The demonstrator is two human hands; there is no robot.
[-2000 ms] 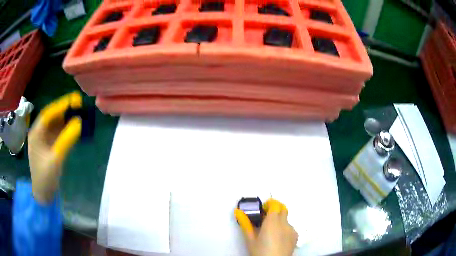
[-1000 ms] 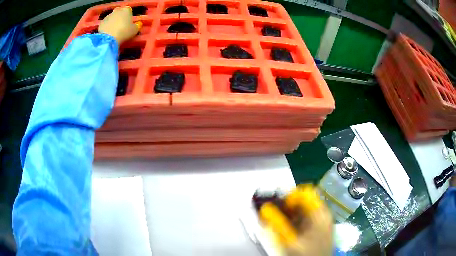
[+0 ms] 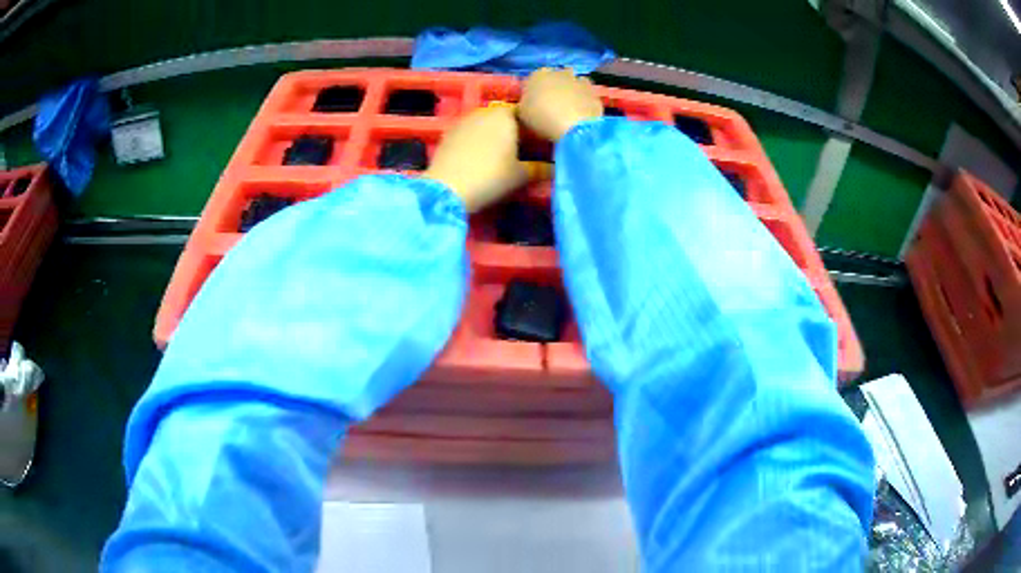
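The orange-red foam tray [image 3: 448, 360] lies on top of a stack, with black watches in its square pockets, such as the watch [image 3: 530, 311] in the front row. My left hand [image 3: 479, 159] and my right hand [image 3: 560, 101] reach over the middle and back pockets, close together. Yellow finger cots show at the left hand's fingertips. The fingertips point away and down into the pockets, so I cannot tell what either hand holds. Both blue sleeves cover part of the tray.
A white mat [image 3: 526, 532] shows below the stack, with a white sheet [image 3: 375, 539] on it. White sheets [image 3: 918, 459] and a clear crinkled bag lie at the right. Other foam stacks stand at the far right [image 3: 968, 291] and far left. Blue cloth [image 3: 509, 49] lies behind the tray.
My right hand has moved from the mat up over the tray. My left hand has moved right, from the back left pockets toward the middle. The view has shifted.
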